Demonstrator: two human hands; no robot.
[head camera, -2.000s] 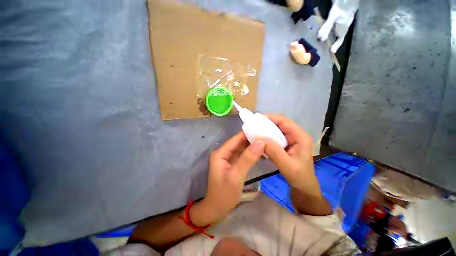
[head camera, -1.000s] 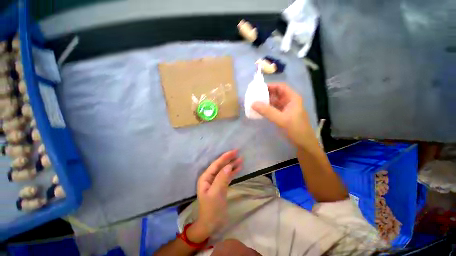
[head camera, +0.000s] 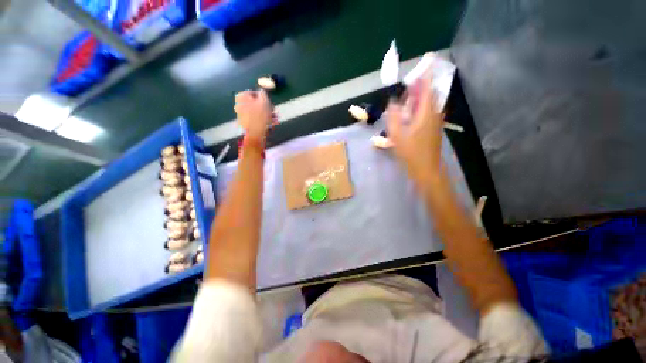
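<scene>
My left hand (head camera: 253, 112) is stretched out over the far bench edge, fingers curled and blurred. A peach doll part with a dark end (head camera: 268, 83) shows just beyond its fingers; whether they touch is unclear. My right hand (head camera: 416, 124) is blurred at the far right of the bench, in front of a crumpled white glove or rag (head camera: 442, 76). The white glue bottle (head camera: 390, 65) stands nozzle up beyond it, out of my grip. Two more doll parts (head camera: 360, 112) (head camera: 382, 142) lie left of my right hand. The green glue cup (head camera: 317, 192) sits on the cardboard pad (head camera: 301, 164).
A blue tray (head camera: 134, 291) on the left holds rows of joined doll parts along its right side. The dark green belt (head camera: 319, 57) runs behind the bench, with blue crates (head camera: 78, 64) across it. Grey housing (head camera: 552, 113) stands right; blue crates (head camera: 567, 305) are lower right.
The glue bottle has left my right hand and stands at the far edge. My right hand has moved forward. My left hand has reached from the near edge to the belt. The view has widened.
</scene>
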